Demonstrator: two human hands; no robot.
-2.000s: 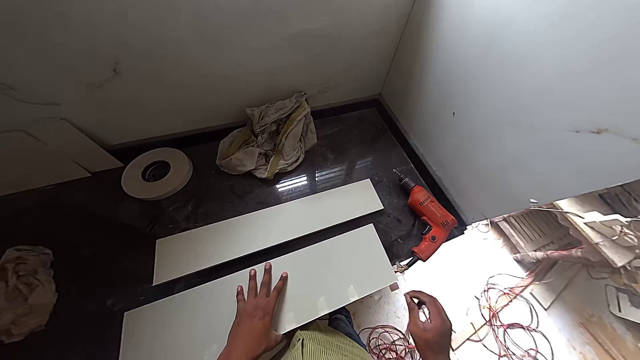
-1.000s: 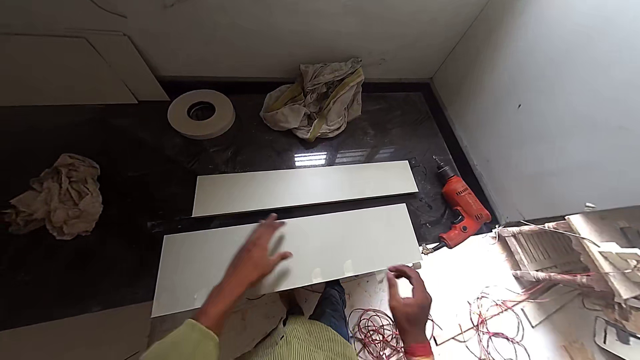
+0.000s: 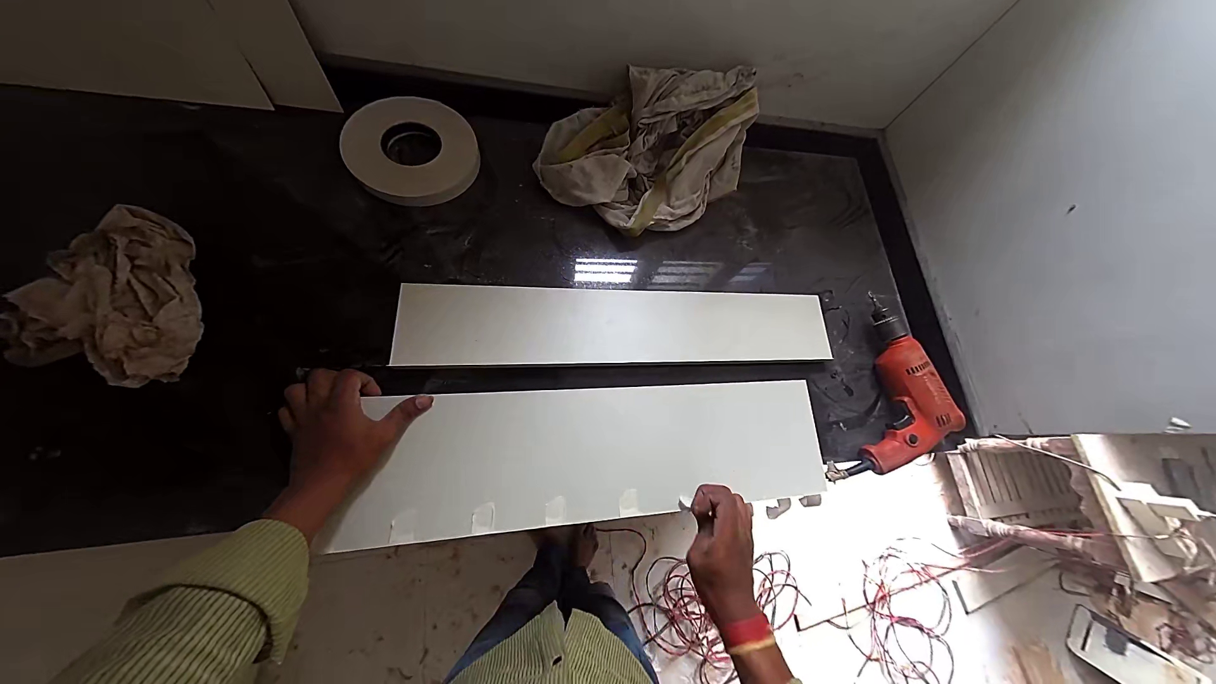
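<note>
A wide pale panel (image 3: pixel 608 442) lies along the front edge of the dark polished countertop (image 3: pixel 266 313), with several small pieces of tape along its near edge. My left hand (image 3: pixel 337 423) rests on the panel's left end, thumb on its face and fingers over the far corner. At the near edge, toward the right, my right hand (image 3: pixel 720 532) pinches a small whitish piece, likely tape, against the panel. Behind lies a narrower pale panel (image 3: pixel 608 328), with a dark gap between the two.
A red corded power drill (image 3: pixel 917 408) lies at the right. Toward the back are a roll of edge banding or tape (image 3: pixel 451 166) and a crumpled cloth (image 3: pixel 655 152). Another crumpled cloth (image 3: pixel 142 294) is at the left. Coiled red wires (image 3: pixel 898 608) lie on the floor.
My left hand has moved from the panel's middle to its left end. My right hand has come to the panel's near edge. The view has shifted.
</note>
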